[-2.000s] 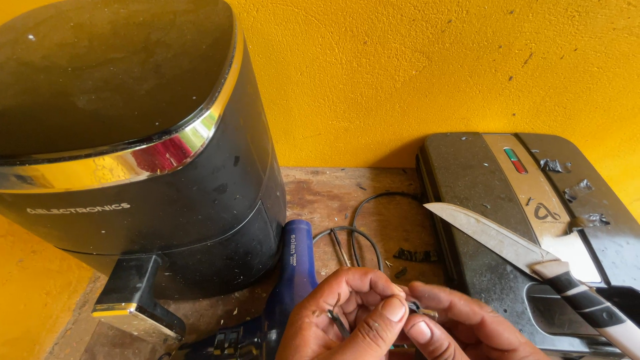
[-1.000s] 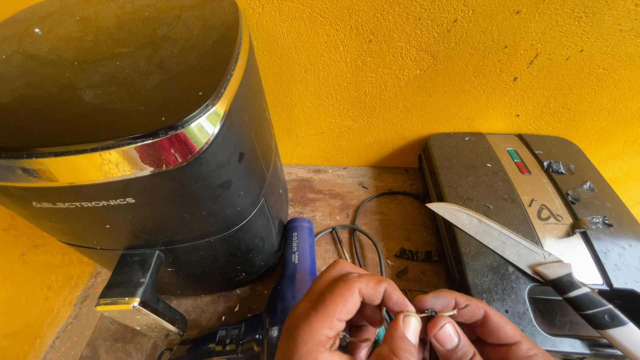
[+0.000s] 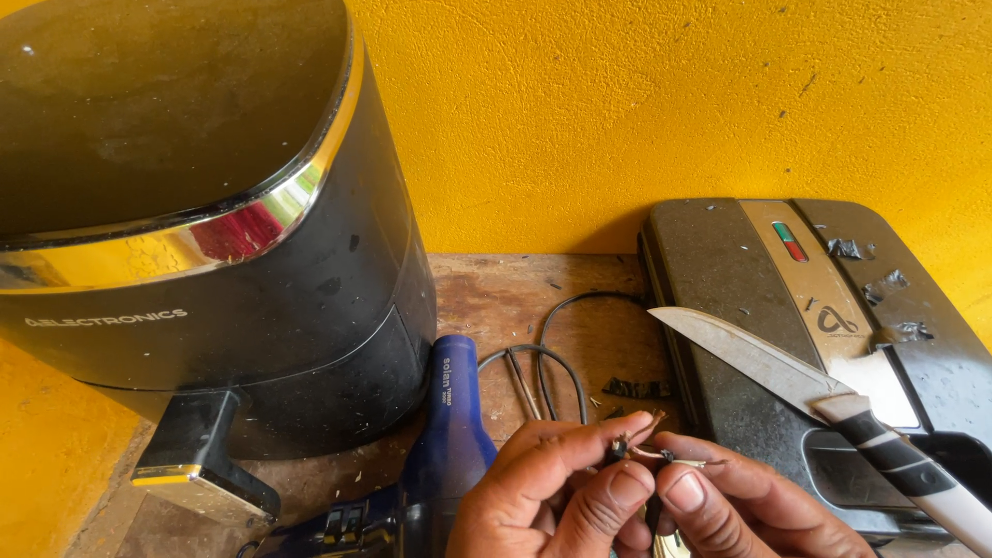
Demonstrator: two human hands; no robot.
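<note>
Close together at the bottom centre, my left hand (image 3: 573,488) and my right hand (image 3: 736,496) pinch stripped electrical wires (image 3: 647,451) between thumbs and index fingers. Dark bits, perhaps tape or insulation, cling to the wires where they meet. Bare strands stick up above my left fingertips, and a pale wire end points right past my right thumb. Below the thumbs, part of a dark cable and something greenish show, mostly hidden by the fingers. A blue hair dryer (image 3: 449,434) lies left of my left hand. Right of my hands, a knife (image 3: 744,356) with a black-and-white handle rests on a dark sandwich maker (image 3: 705,271).
A large black air fryer (image 3: 310,333) with a protruding handle stands at left on the wooden surface (image 3: 496,287). A thin black cable (image 3: 542,341) loops behind my hands. Scraps of black tape (image 3: 635,387) lie on the wood and the appliance lid. A yellow wall (image 3: 542,116) rises behind.
My fingers have shifted their grip on the wires, and bare strands now stick up above my left fingertips. The knife and the appliances have stayed in place.
</note>
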